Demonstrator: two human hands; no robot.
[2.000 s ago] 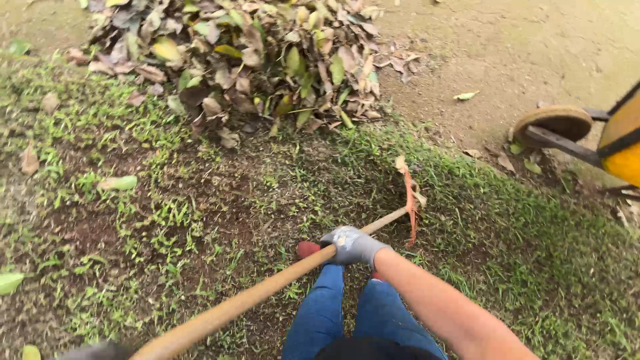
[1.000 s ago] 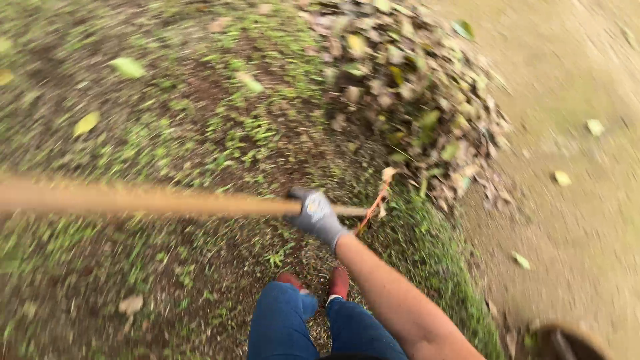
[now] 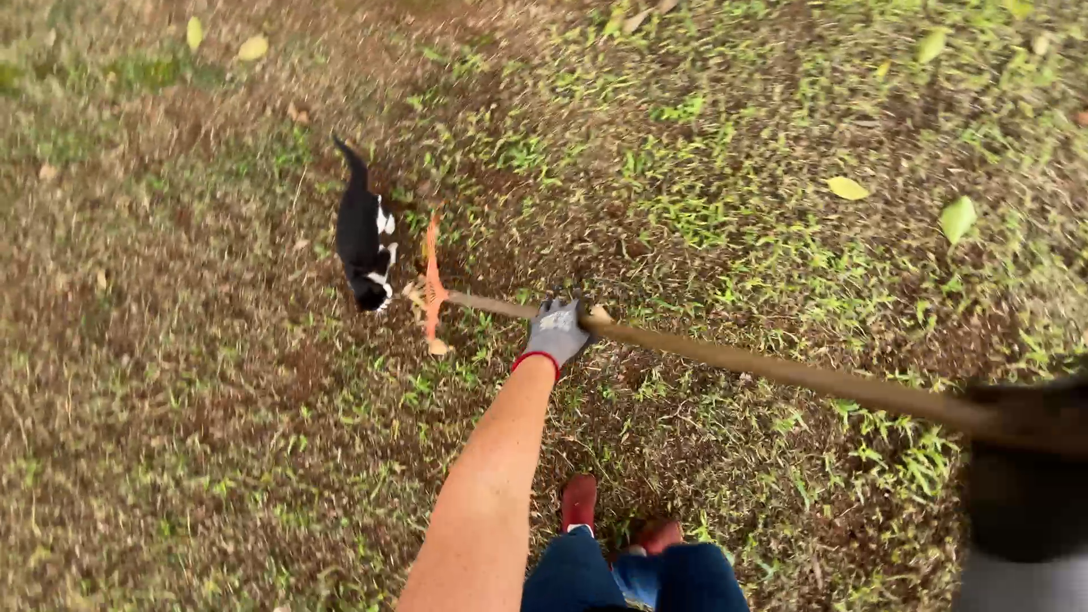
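My left hand (image 3: pixel 557 331), in a grey work glove with a red cuff, is closed around the wooden handle (image 3: pixel 722 353) of a leaf rake, partway along it. At the far end of the handle, the orange rake head (image 3: pixel 433 280) is on the ground with a few dry leaves caught on it. Blurred at the right edge, my right hand (image 3: pixel 1020 476) wraps the near part of the handle in a dark-looking glove; its fingers are not distinct. A black and white cat (image 3: pixel 359 238) is just left of the rake head, its head lowered toward the leaves.
Patchy grass and bare soil surround my reddish shoes (image 3: pixel 580 503). Scattered yellow-green leaves lie on the ground, including one leaf (image 3: pixel 958 219) at the right and another leaf (image 3: pixel 252 48) at the upper left.
The rake has swung from my right side to my left. My left hand now grips nearer its head, where my right was. The view has turned; the leaf pile is out of sight and a cat appears.
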